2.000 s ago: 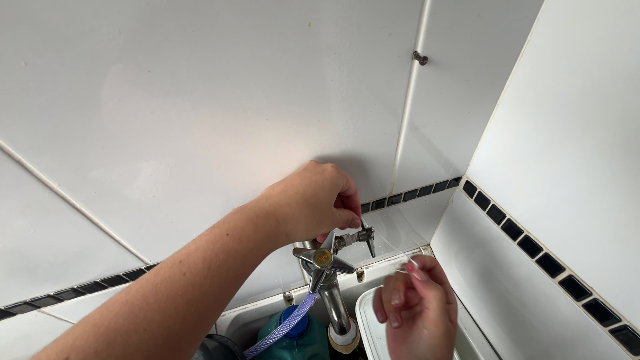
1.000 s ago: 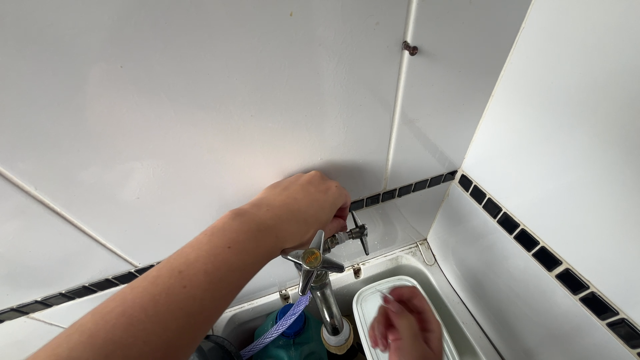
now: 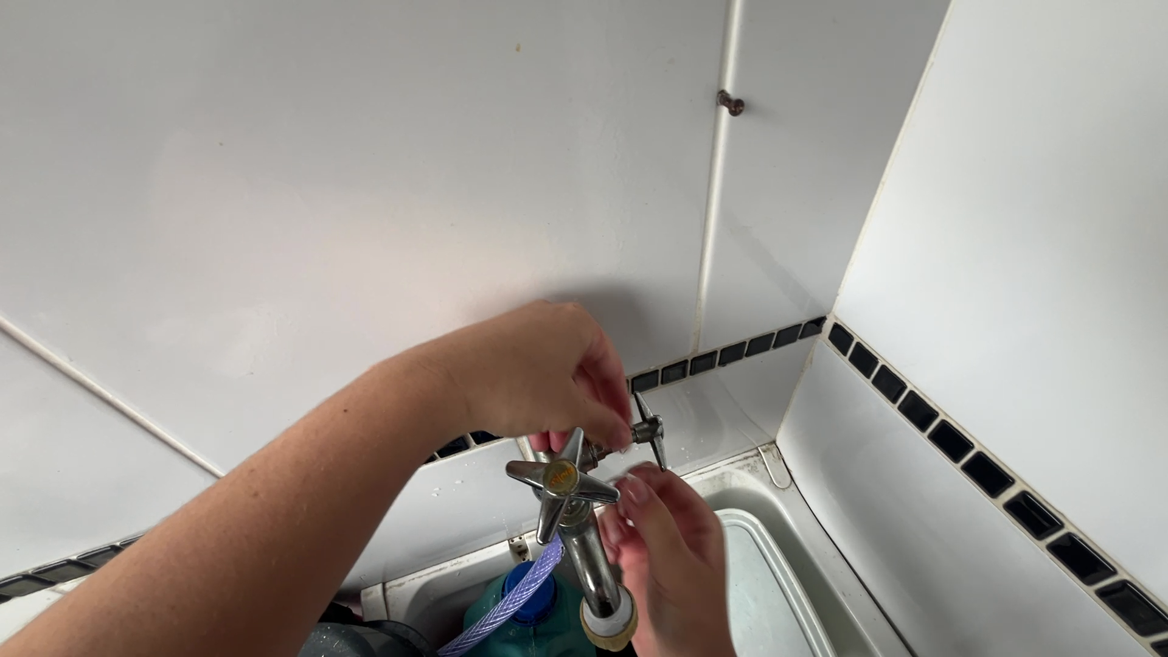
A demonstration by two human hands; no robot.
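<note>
A chrome cross-handle tap [image 3: 561, 479] stands above the sink, its spout pointing down. Behind and right of it is a second metal tap handle [image 3: 651, 431] on a threaded-looking stem. My left hand [image 3: 538, 370] reaches over from the left, thumb and fingers pinched together at that stem; whatever lies between them is hidden. From below, my right hand [image 3: 671, 557] is raised beside the spout, its thumb and fingertips bent together just under the stem. No strand can be made out between the hands.
Below, a white sink [image 3: 821, 566] holds a pale plastic tub [image 3: 766, 584] and a teal bottle with a blue cap [image 3: 529, 593]. A purple braided hose [image 3: 511, 602] runs down by the tap. Tiled walls meet at the right; a rusty screw [image 3: 730, 103] sticks out above.
A thin clear strand ran between my hands two seconds ago. My right hand dropped over the tub, then came up and left to the tap stem. My left hand has stayed by the stem.
</note>
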